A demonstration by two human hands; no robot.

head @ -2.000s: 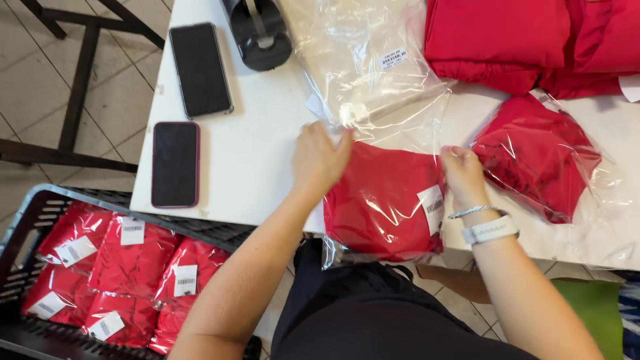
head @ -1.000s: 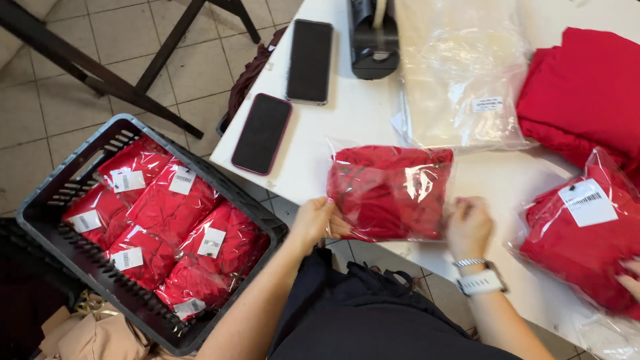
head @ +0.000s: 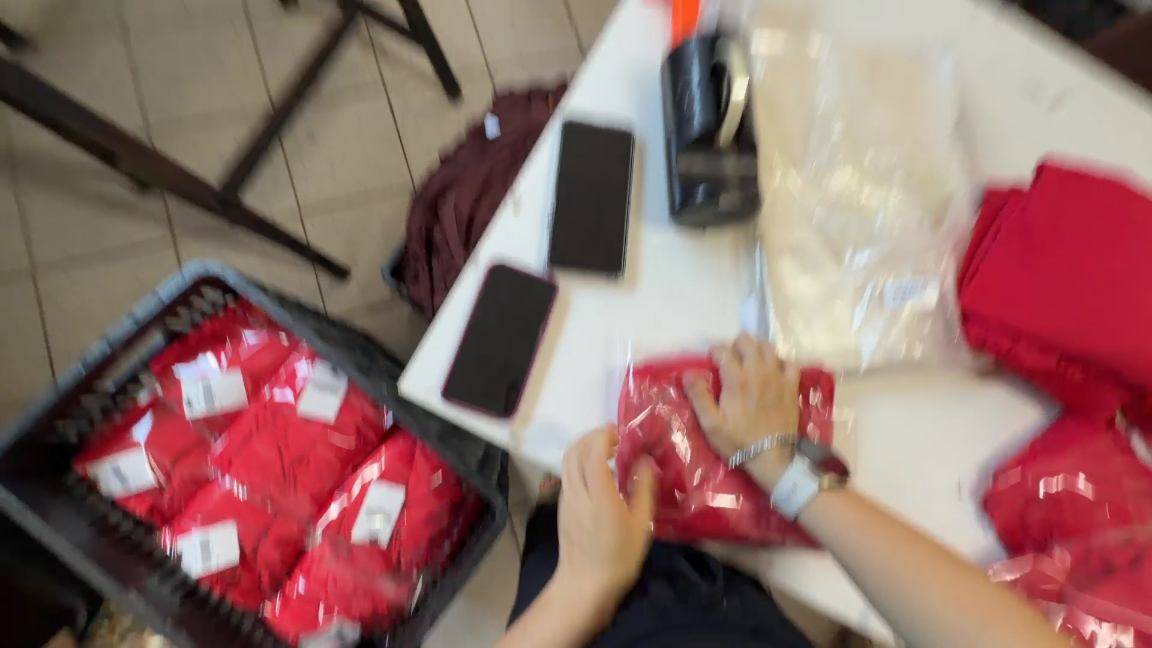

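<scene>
A red folded garment in a clear plastic bag point(head: 675, 450) lies at the near edge of the white table. My left hand point(head: 605, 513) grips the bag's left side, thumb on top of it. My right hand point(head: 751, 405), with a bracelet and a watch at the wrist, rests spread on the bag's upper surface. Beyond it lies a stack of clear plastic bags point(head: 855, 207). Folded red garments point(head: 1071, 279) are piled at the right, and another bagged red garment point(head: 1071, 495) sits nearer. At the lower left, a black plastic crate point(head: 81, 360) holds several bagged red garments with white labels point(head: 288, 450).
Two smartphones point(head: 592, 198) point(head: 500, 342) lie near the left edge of the white table point(head: 630, 315). A black tape dispenser point(head: 711, 135) stands behind them. Dark maroon cloth point(head: 459, 198) sits in a container below the table. Dark metal legs point(head: 162, 180) stand on the tiled floor.
My right hand has moved from the bag's right edge onto its top. My left hand still holds the left side. The view has shifted toward the crate.
</scene>
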